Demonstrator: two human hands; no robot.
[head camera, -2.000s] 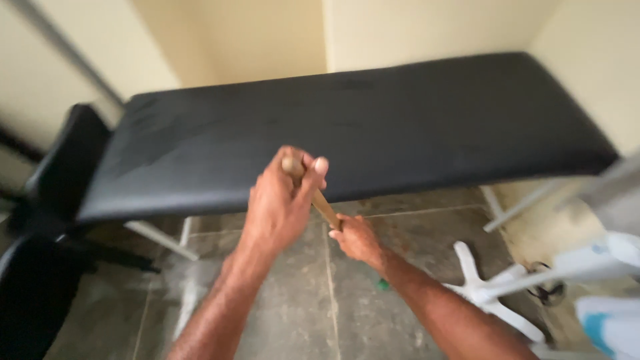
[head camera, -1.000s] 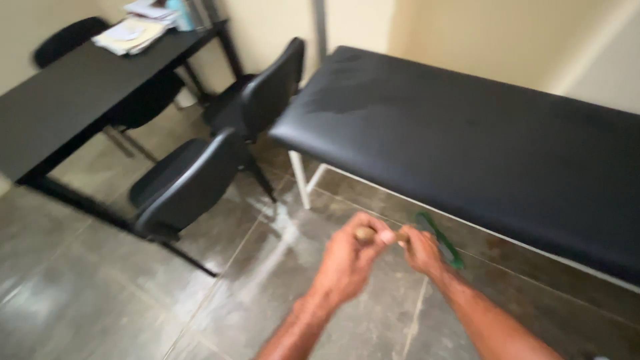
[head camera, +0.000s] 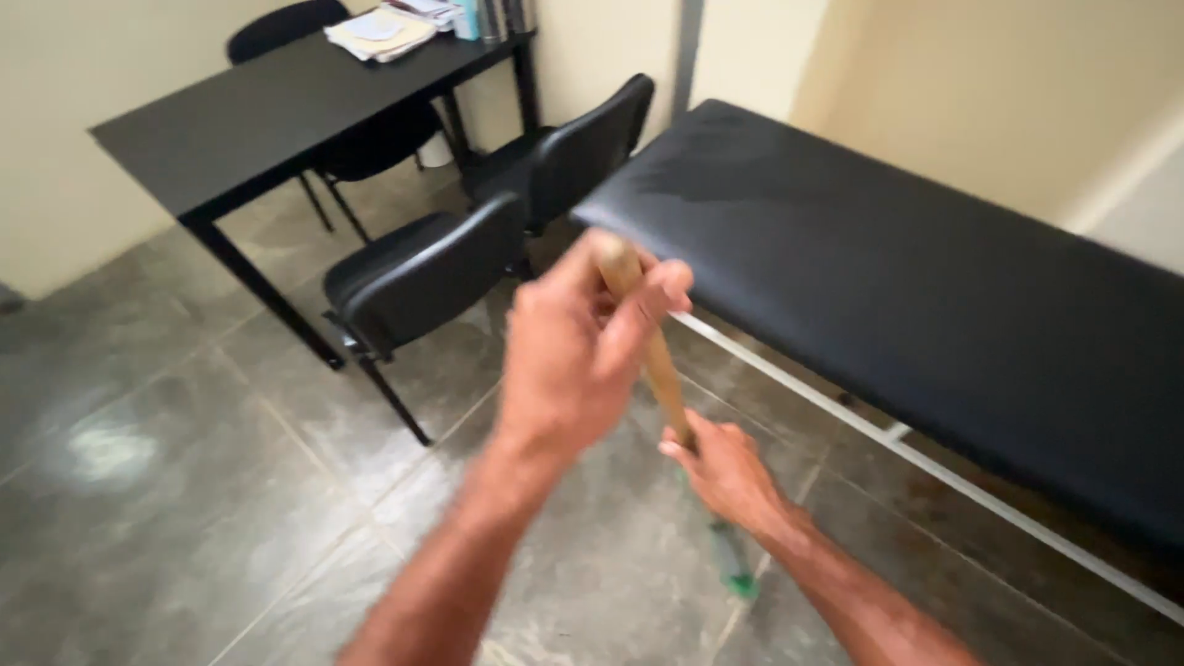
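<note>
A wooden handle (head camera: 660, 375) slants down through both hands. My left hand (head camera: 578, 347) is wrapped around its upper end, with the rounded tip showing above the fingers. Lower down and to the right, my right hand (head camera: 726, 462) grips the same handle. Below the right hand, a blurred green tool head (head camera: 735, 560) shows at the floor, partly hidden by the right hand and forearm; its exact kind cannot be told.
A black padded examination couch (head camera: 888, 277) on a white metal frame stands at the right. Black chairs (head camera: 444, 277) stand beside a black table (head camera: 277, 111) at the upper left, with papers (head camera: 381, 32) on it. Grey tiled floor (head camera: 277, 518) lies below.
The view has swung left, bringing the table and chairs in. Both hands have kept hold of the handle. The green head was by the couch's lower edge a second ago and now shows below my right hand.
</note>
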